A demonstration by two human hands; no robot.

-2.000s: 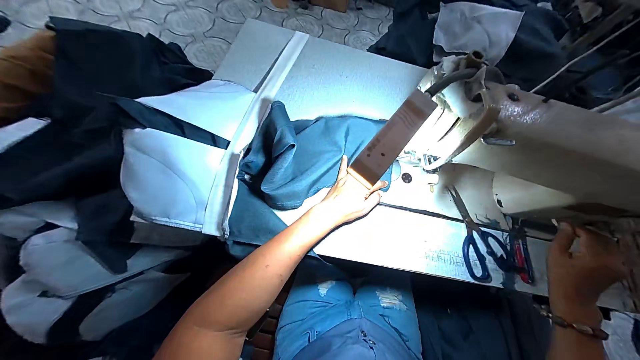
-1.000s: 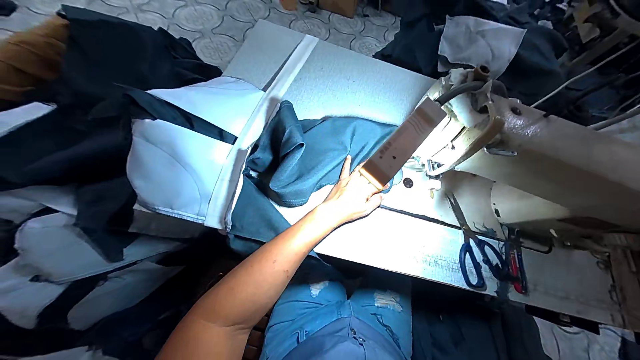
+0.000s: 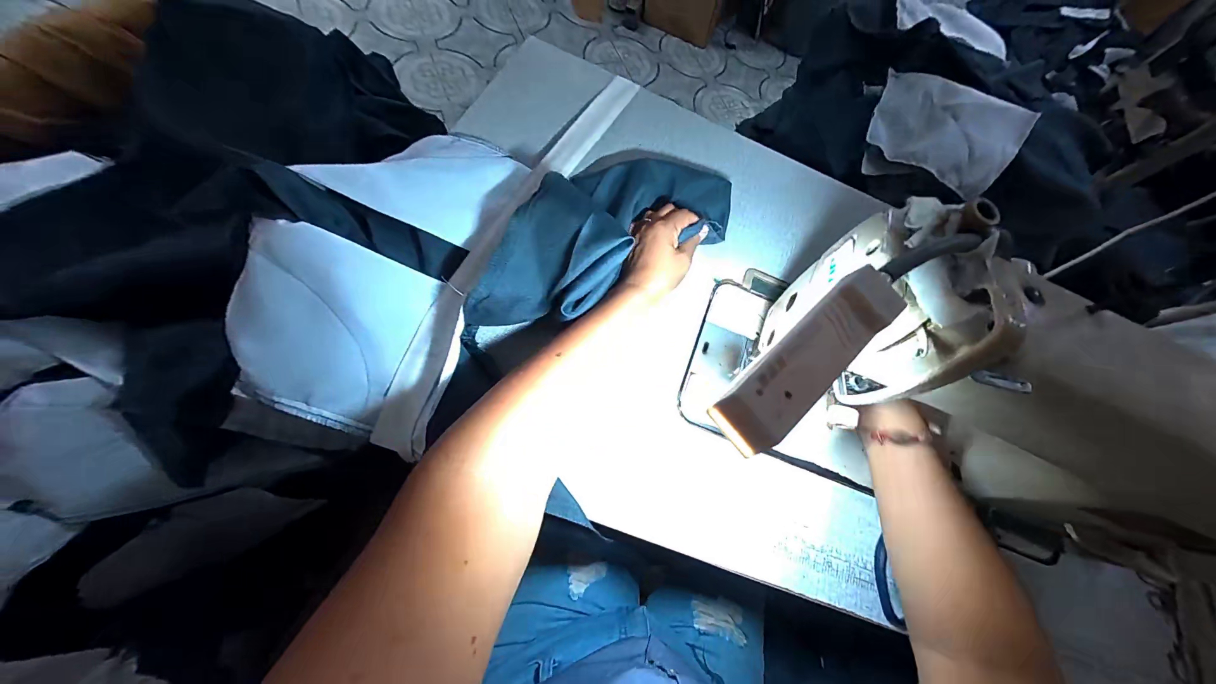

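Note:
My left hand (image 3: 665, 245) is on the dark blue-green fabric (image 3: 541, 252), its fingers closed on the cloth's right end, up and left of the sewing machine's needle area. The sewing machine (image 3: 1073, 351) stands at the right, with a lamp (image 3: 807, 361) on its head shining on the table. My right forearm reaches up to the machine head; the wrist, with a thin red bracelet, shows there, and the hand is hidden behind the head. The machine's metal needle plate (image 3: 719, 350) lies uncovered by cloth, left of the lamp.
White and dark garment pieces (image 3: 313, 313) with a pale waistband strip lie over the left side of the table (image 3: 703, 532). A blue scissors handle (image 3: 885, 584) shows beside my right forearm. Dark fabric heaps and a light scrap (image 3: 950, 128) are beyond the table.
My left hand has moved the dark fabric away from the needle area, up and left. My right hand has come from the table's right end to behind the machine head.

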